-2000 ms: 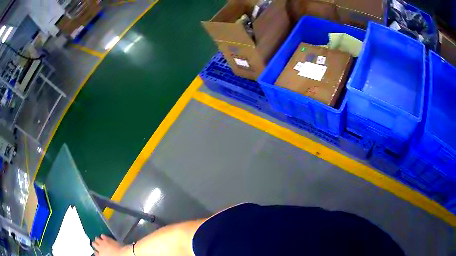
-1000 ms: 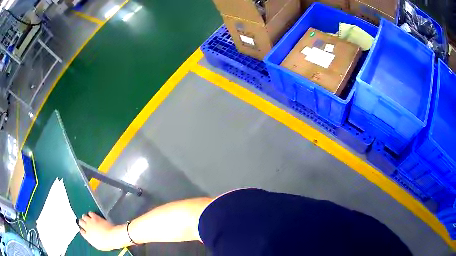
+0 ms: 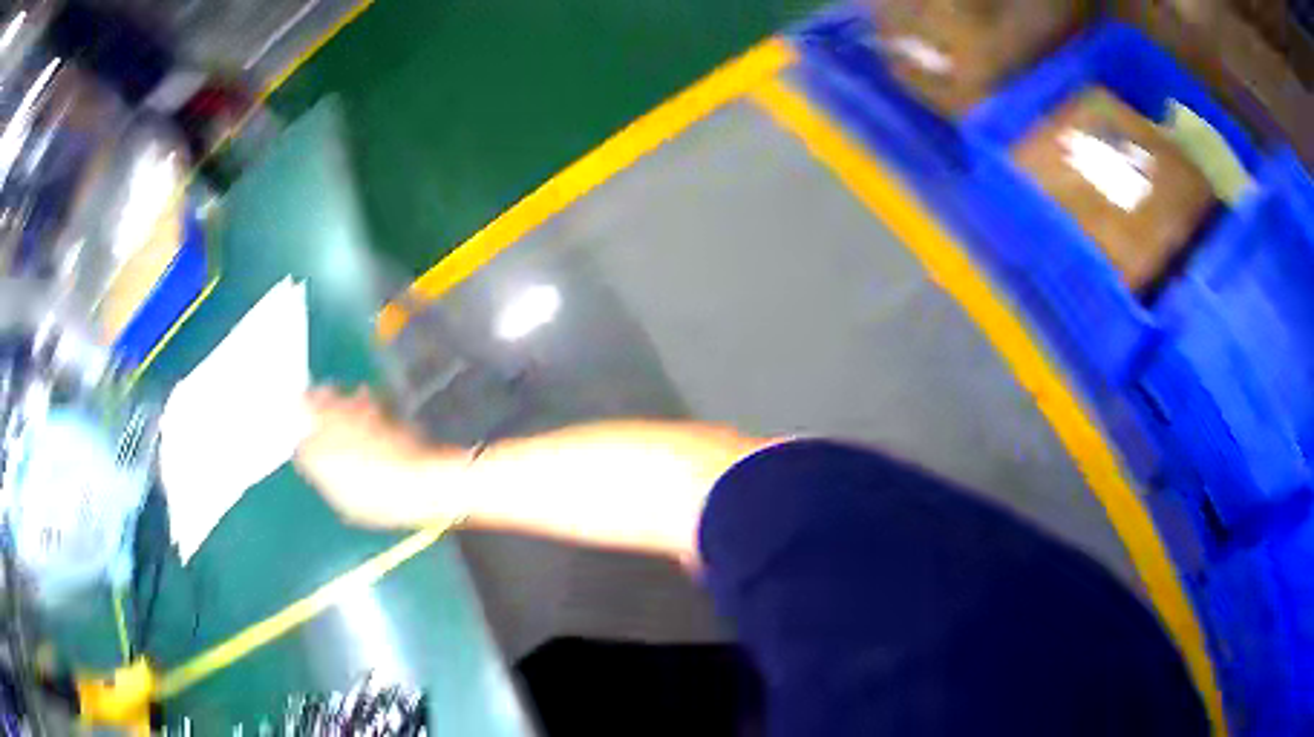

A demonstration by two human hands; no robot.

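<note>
My right hand [image 3: 353,454] is bare and blurred, reaching left over the green table [image 3: 267,619]. Its fingertips are at the right edge of the white paper sheets [image 3: 238,425], which lie near the table edge. I cannot tell if the fingers grip the paper. My left hand is out of view. A dark bundle with white specks, likely cable leads [image 3: 360,716], is cut off by the bottom edge.
A blurred light-blue fan [image 3: 65,497] stands left of the papers, and a blue bin [image 3: 173,295] lies beyond them. A yellow object [image 3: 123,698] is at lower left. Blue crates [image 3: 1225,389], one holding a carton [image 3: 1117,180], stand on the right floor.
The view has swung, so the table, papers and hand appear higher and farther right. More of the table shows, with the yellow object and speckled bundle. My right hand remains beside the papers.
</note>
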